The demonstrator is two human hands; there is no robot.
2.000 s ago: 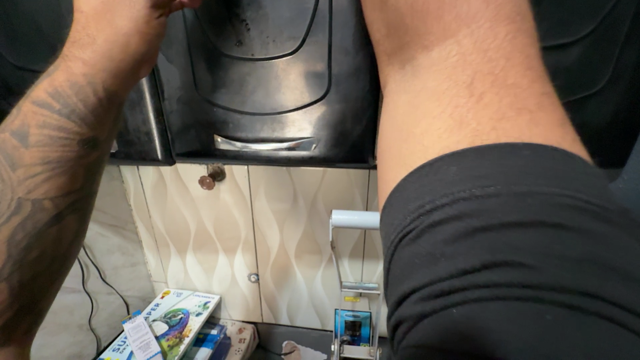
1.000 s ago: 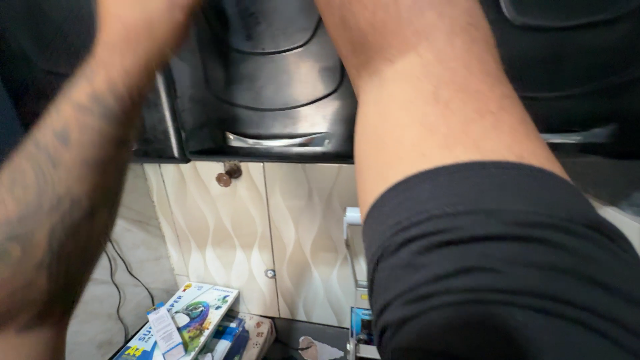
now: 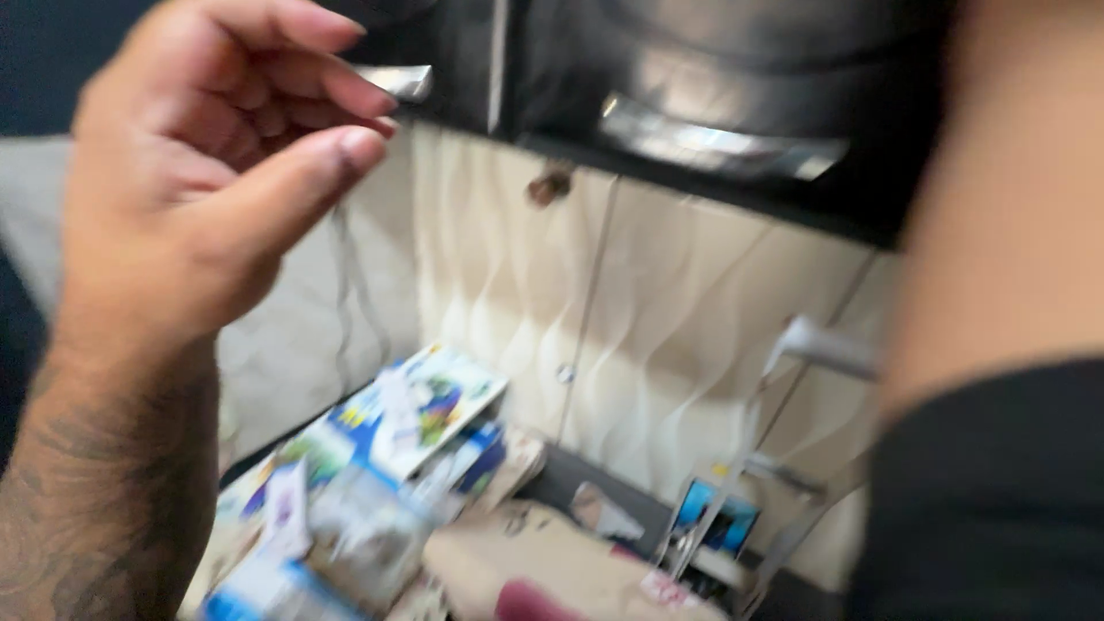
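My left hand (image 3: 224, 164) is raised at the upper left, palm facing right, fingers curled and the thumb tip close to the fingertips; no object shows in it. Behind it is a black cabinet door with a silver handle (image 3: 392, 80). A second black cabinet door (image 3: 733, 60) with a silver handle (image 3: 720, 142) fills the top middle. My right forearm, in a black sleeve, rises along the right edge, and the right hand is outside the frame. The picture is blurred by motion.
Below the cabinets is a wavy-patterned tiled wall (image 3: 638, 319) with a brown knob (image 3: 549, 185). Printed boxes (image 3: 448, 397) and plastic packages (image 3: 371, 517) lie on a dark counter (image 3: 573, 474). A metal lever device (image 3: 724, 466) stands at the right. Cables hang at the left.
My left hand has come down from the cabinet's upper part into full view. The view has tilted and swung downward, showing more of the counter.
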